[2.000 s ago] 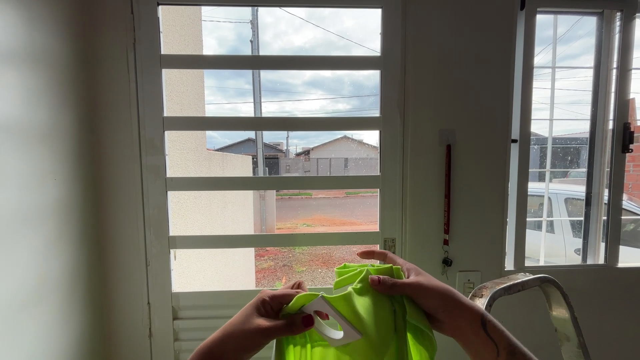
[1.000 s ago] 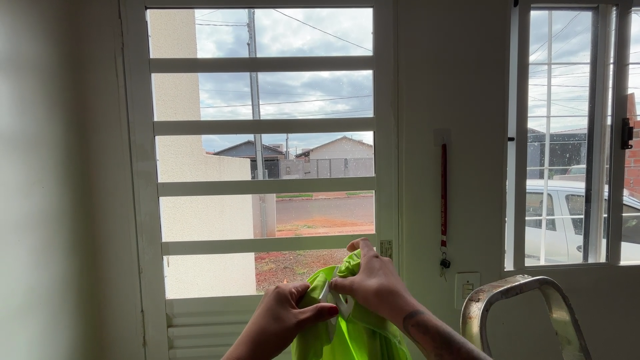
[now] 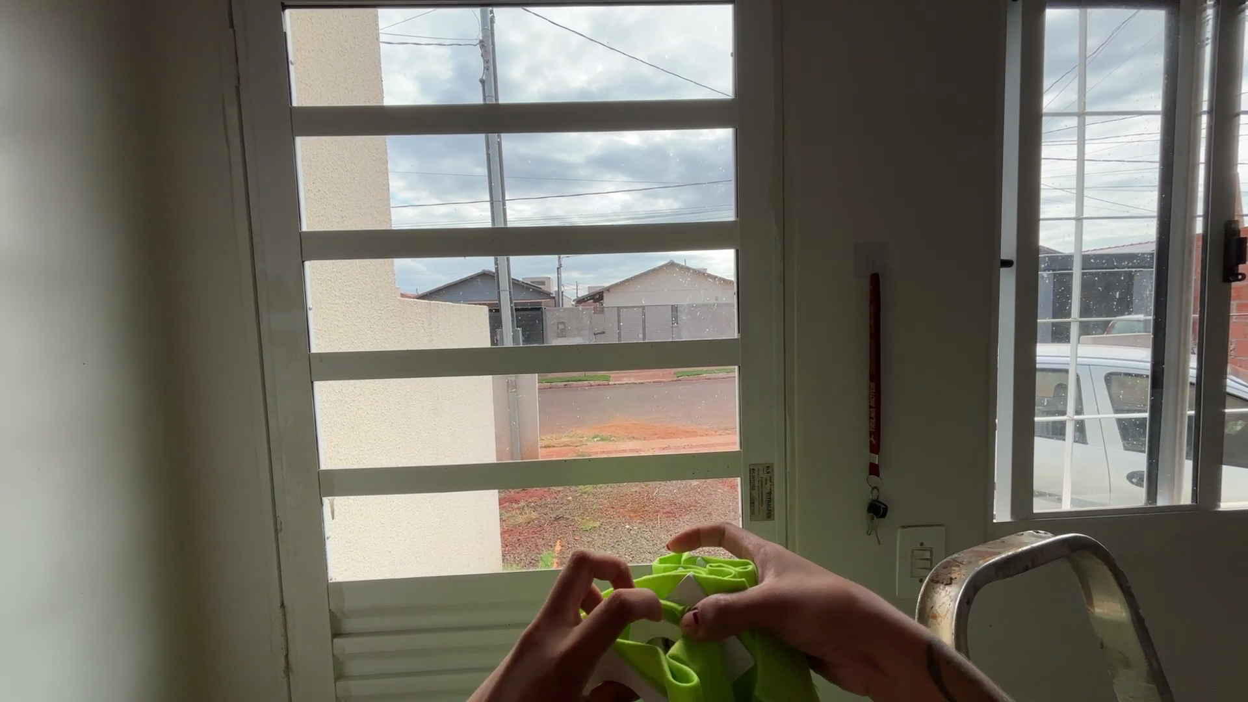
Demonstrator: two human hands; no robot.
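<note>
A bright green cloth (image 3: 717, 663) is bunched between both hands at the bottom middle of the head view. Its gathered folds stand up at the top, and small pale, stiff-looking pieces show among them. My left hand (image 3: 585, 624) holds the cloth's left side, fingers bent over its edge. On the right side, my right hand (image 3: 780, 604) pinches the folds with the thumb in front and the index finger stretched over the top. The lower part of the cloth is cut off by the frame.
Ahead stands a door with glass panes and horizontal bars (image 3: 526, 366). To its right hang a red lanyard (image 3: 875, 380) with keys (image 3: 877, 509), above a wall switch plate (image 3: 919, 561). A worn metal tubular frame (image 3: 1053, 546) rises at lower right, below a sliding window (image 3: 1102, 292).
The green cloth, with a pale ring-like piece facing me two seconds ago, is now more bunched. My hands have shifted around its upper edge, and the right index finger is now stretched out.
</note>
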